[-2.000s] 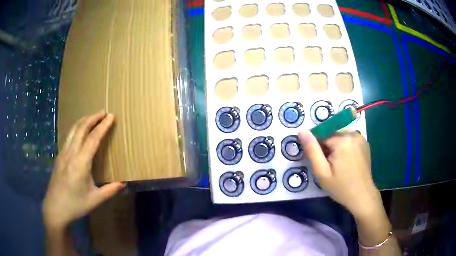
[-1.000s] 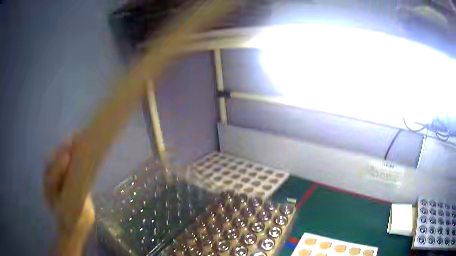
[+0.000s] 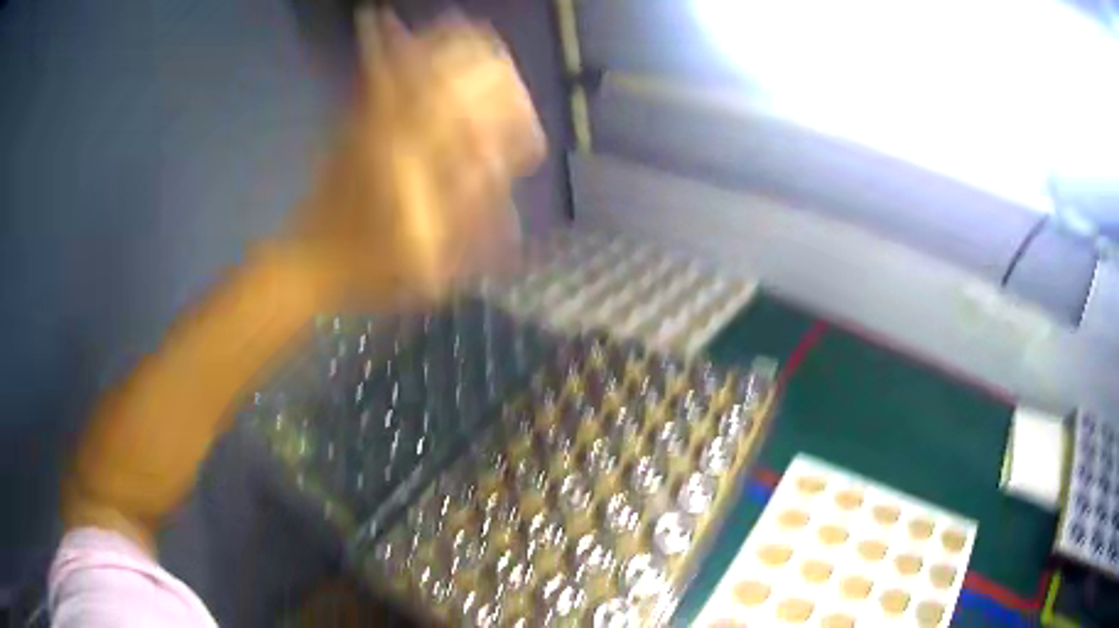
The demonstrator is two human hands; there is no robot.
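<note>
My left hand (image 3: 430, 160) is raised at the upper left, blurred, and no cardboard shows in it; its finger pose is unclear. Below it a clear plastic blister tray (image 3: 577, 491) with rows of shiny round bumps lies over a brown surface. Another clear blister tray (image 3: 380, 405) is at its left. The white foam tray (image 3: 798, 577) with empty tan pockets is at the lower right, cut off by the bottom edge. My right hand is out of the picture.
A white pocketed tray (image 3: 638, 288) lies at the back by the grey partition (image 3: 785, 209). A small white box (image 3: 1034, 456) and a filled tray (image 3: 1092, 491) are at the far right on the green mat (image 3: 908, 393). A bright light glares above.
The view has swung up and left. The cardboard sheet first lay under my left hand, was then lifted, and is now out of sight, uncovering the blister tray. My right hand and the green probe have left view.
</note>
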